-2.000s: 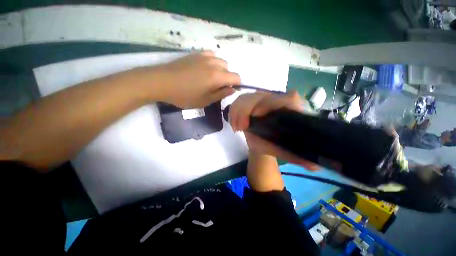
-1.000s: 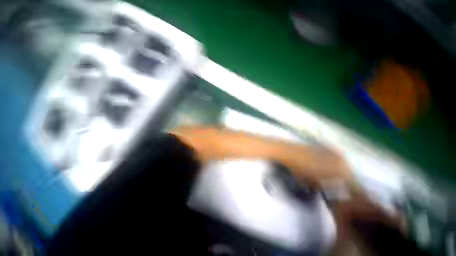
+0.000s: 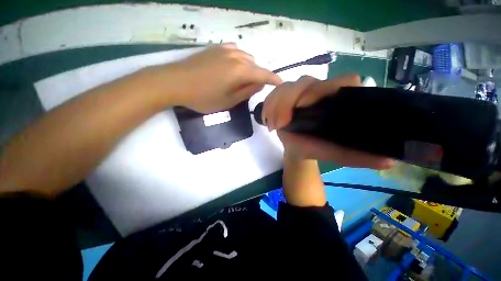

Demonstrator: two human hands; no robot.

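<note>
A flat black electronic unit [image 3: 211,133] with a white label lies on the white work sheet [image 3: 143,181]. My left hand [image 3: 222,79] rests over the unit's far edge; its fingertips are partly hidden. My right hand [image 3: 307,112] is closed around a thick black electric screwdriver [image 3: 395,129], held sideways with its nose pointing left at the unit's right edge. The thin bit is hardly visible there. A black cable with a plug [image 3: 316,60] lies beyond my hands.
A white rail [image 3: 110,27] with small dark bits on it runs along the bench's far side. A dark box and a blue basket [image 3: 446,59] stand at the far right. A black cord [image 3: 373,188] hangs below the screwdriver. Yellow boxes [image 3: 434,217] and a blue frame stand lower right.
The view swung to the foam tray at left and came back. The cable's plug now shows beyond my hands, and the screwdriver appears larger and nearer level than two seconds ago.
</note>
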